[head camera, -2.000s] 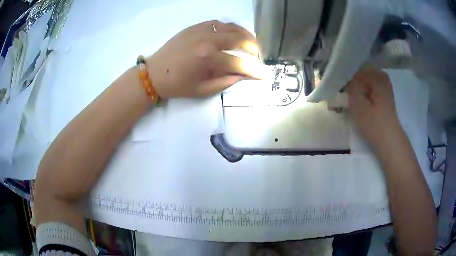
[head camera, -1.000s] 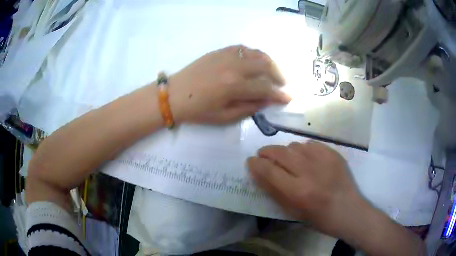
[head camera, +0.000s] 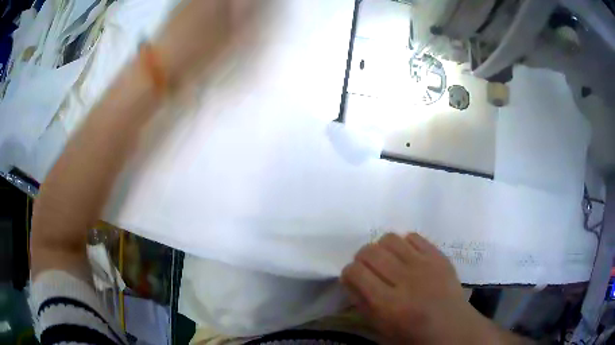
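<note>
A large white fabric panel (head camera: 270, 195) covers the table left of the machine and overlaps the bed's lower left corner. Its lower part runs over the front table edge towards my lap. My left hand (head camera: 253, 20) is blurred over the cloth at the top, and its fingers cannot be made out. My right hand (head camera: 404, 283) is curled with its fingers closed on the cloth at the front edge; the fingertips are partly hidden. The pale machine bed (head camera: 438, 138) is bare around the needle plate (head camera: 428, 75).
The sewing machine head (head camera: 472, 27) overhangs the bed at upper right. A small round metal plate (head camera: 459, 98) is set in the bed. White pieces (head camera: 34, 94) lie at left. A printed ruler (head camera: 485, 253) shows right of my right hand. A yellow tube (head camera: 122, 283) stands lower left.
My left hand has moved up and left, away from the bed. My right hand has moved down to the front edge. The cloth now covers the left part of the ruler and the bed's black corner.
</note>
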